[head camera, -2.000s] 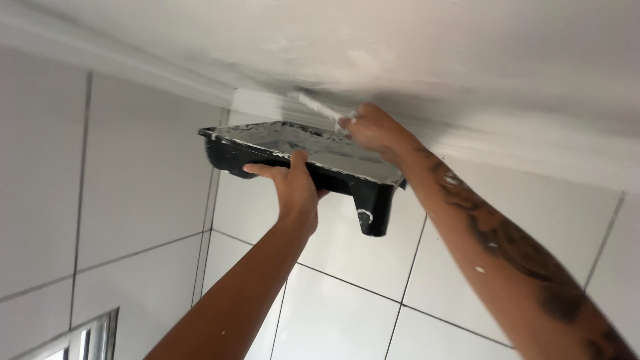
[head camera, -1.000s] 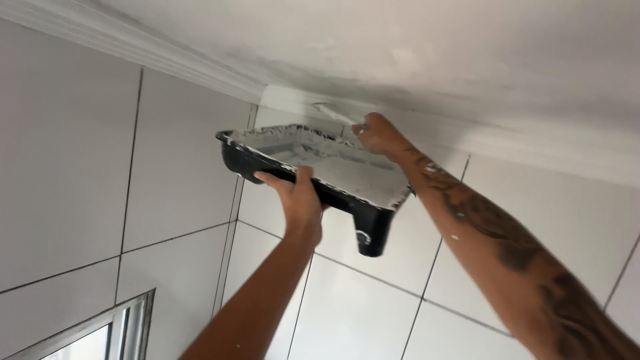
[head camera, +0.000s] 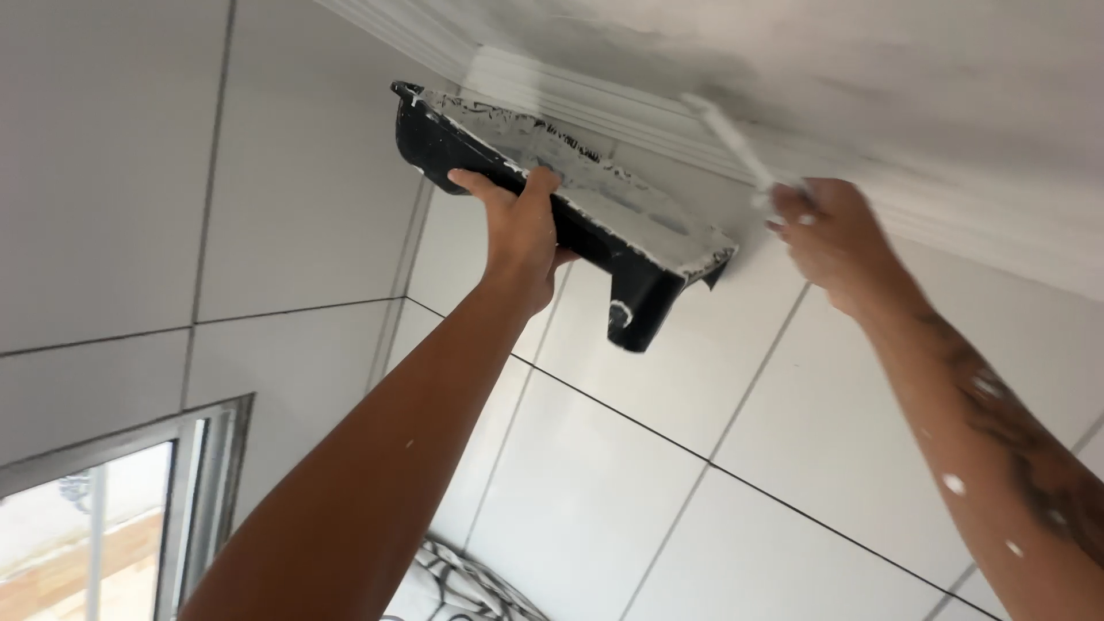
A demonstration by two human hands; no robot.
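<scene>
My left hand grips the near long side of a black plastic paint tray, thumb and fingers at its rim and underside. The tray is tilted, coated inside with whitish paint, and one leg points down at its right end. My right hand, blurred, is closed around a white paint-covered tool, to the right of and above the tray. The tool's tip lies near the edge of the ceiling; whether it touches cannot be told, nor whether it is a brush or a small roller.
White crown molding runs between the ceiling, which has grey patches, and the tiled walls that meet at a corner behind the tray. A metal-framed window is at lower left. Patterned fabric shows at the bottom.
My right hand with the tool has moved right, away from the tray, which it was close above in the earlier frames. The view has shifted, showing more of the window and the fabric.
</scene>
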